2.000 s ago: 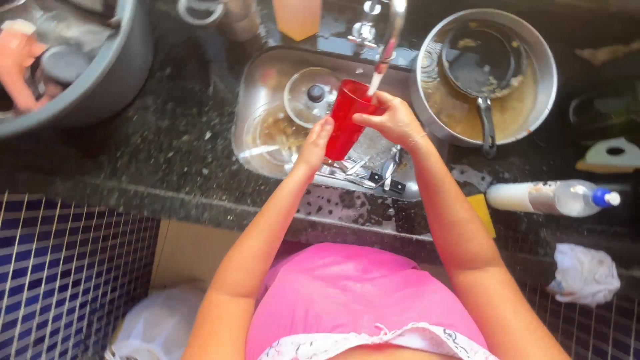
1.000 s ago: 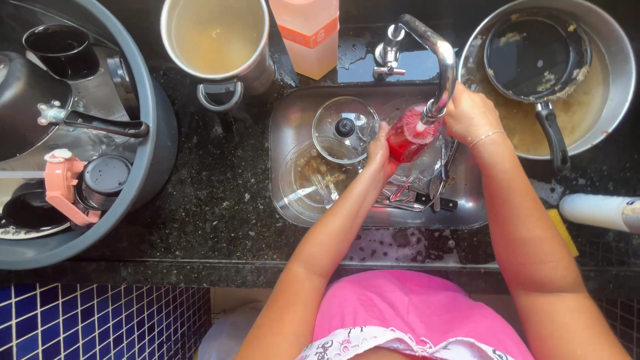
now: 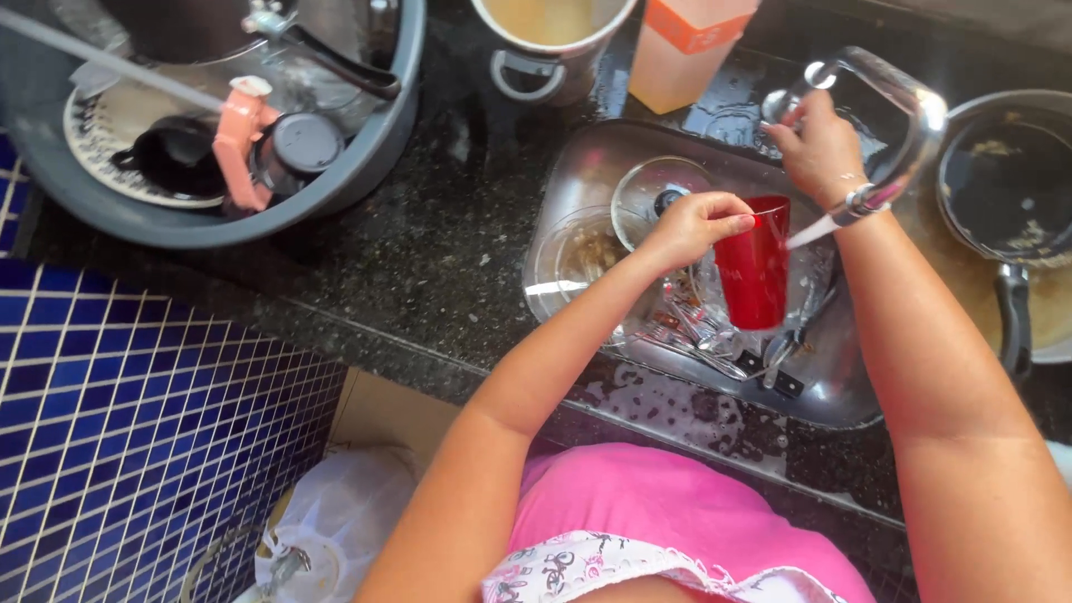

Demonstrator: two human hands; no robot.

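My left hand (image 3: 695,230) pinches the rim of a red plastic cup (image 3: 754,272) over the steel sink (image 3: 578,180). Water runs from the chrome faucet (image 3: 904,92) beside the cup's right side. My right hand (image 3: 821,151) is at the tap handle (image 3: 777,105) behind the spout, its fingers against it; how firmly it grips is hard to tell. Below the cup lie metal cutlery (image 3: 695,335) and a glass lid (image 3: 628,205) with a black knob, partly hidden by my left hand.
A grey basin (image 3: 368,180) of dishes stands left. Behind the sink are a metal pot (image 3: 561,50) and a carton-shaped container (image 3: 687,59) with an orange band. To the right, a black frying pan (image 3: 1013,184) sits in a large pot. A bag-lined bin (image 3: 335,511) is below.
My right hand has moved from beside the cup to the tap handle. My left hand now holds the cup by its rim, and the water stream falls beside it. The view has shifted.
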